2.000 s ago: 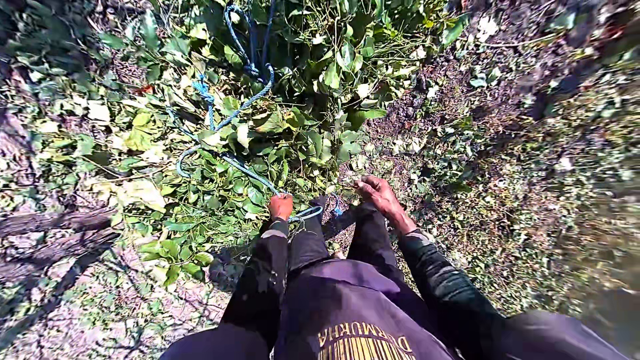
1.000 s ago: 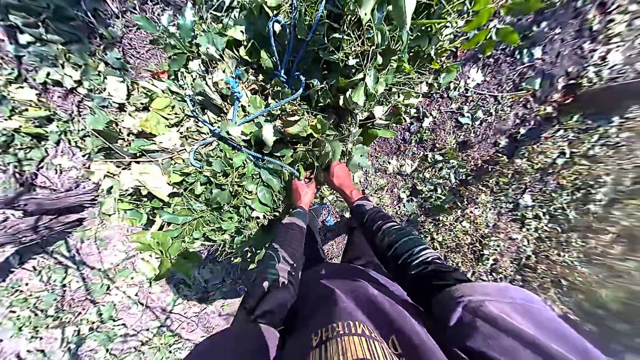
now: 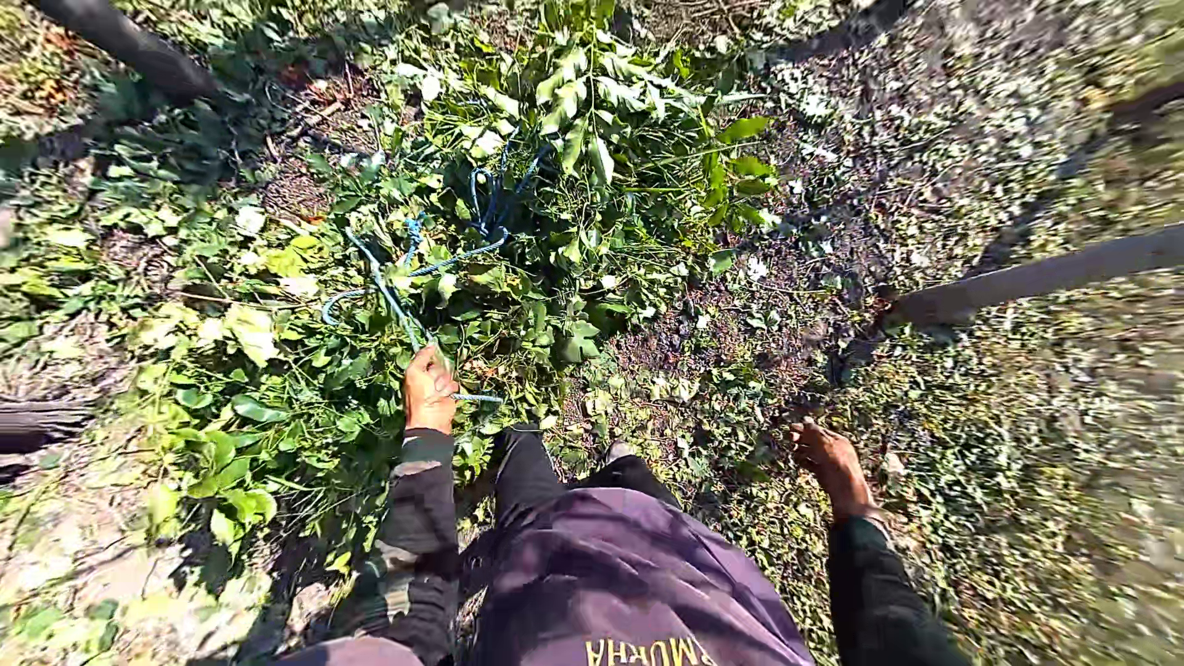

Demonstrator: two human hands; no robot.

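My left hand is closed around a blue rope, whose short end sticks out to the right of the fist. From there the rope runs up over a pile of cut leafy branches, with loops and a knot lying on the leaves. Part of the rope is hidden among the foliage. Out to the right, away from the pile, my right hand hangs over the leaf-strewn ground with its fingers curled; whether it holds something small cannot be told.
A pale trunk or pole comes in from the right edge. A dark trunk stands at the upper left, and a weathered piece of wood lies at the left edge. Loose leaves cover the ground around my feet.
My hands were close together at the near edge of the pile a second ago; now they are wide apart, the right one far out to the right. The view has shifted.
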